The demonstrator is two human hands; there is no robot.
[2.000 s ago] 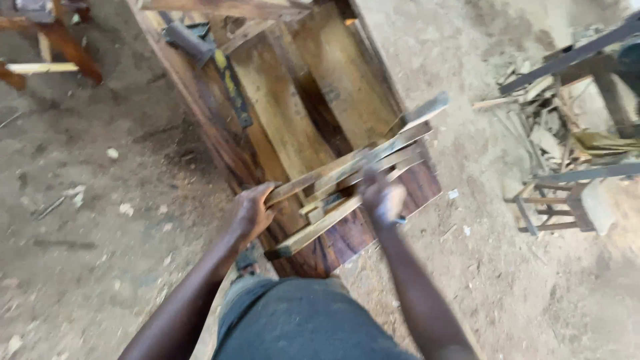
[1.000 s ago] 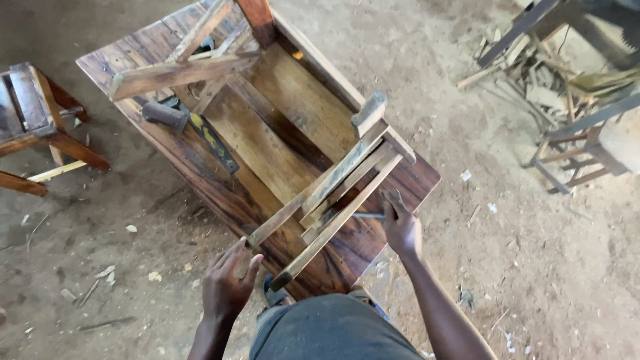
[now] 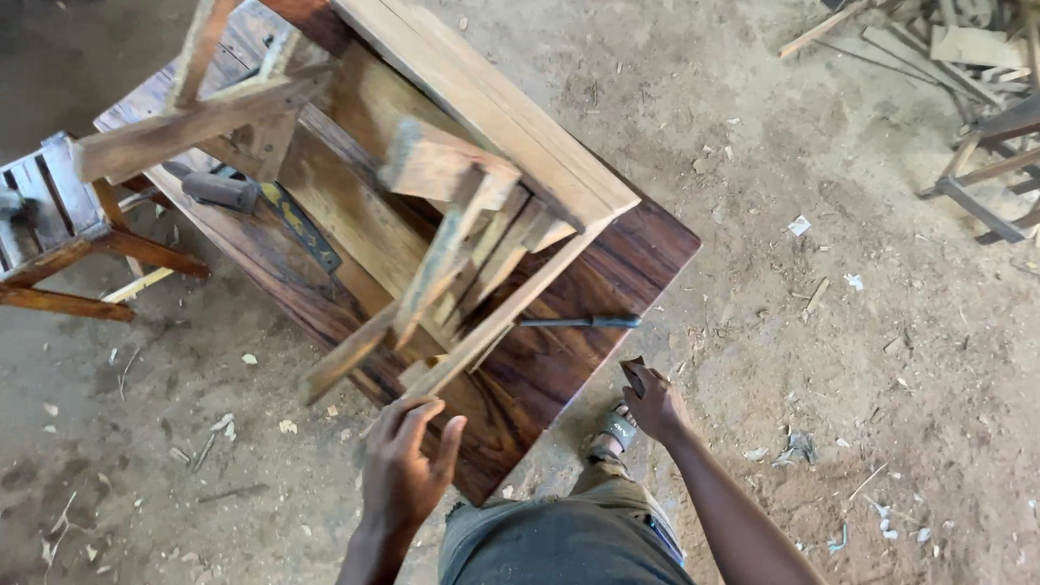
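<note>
My left hand, fingers apart, is at the near end of a wooden frame rail and seems to touch it. In my right hand, beyond the table's near right edge, is a small dark brown piece, perhaps folded sandpaper. A wooden frame piece with several slats lies tilted, slightly blurred, on the polished wooden table. A thin tool with a blue-grey handle, perhaps a screwdriver or file, lies between the rail and the table's edge. A mallet or hammer head rests beside a dark, yellow-marked flat tool.
A long pale wooden board runs along the table's far right side. Angled wooden legs rise at the upper left. A slatted stool stands at left. Wood scraps and another stool are at right on the dirt floor.
The slatted frame piece has shifted and tilted on the table. My right hand has moved off the table's edge, away from the thin tool. The view has come nearer.
</note>
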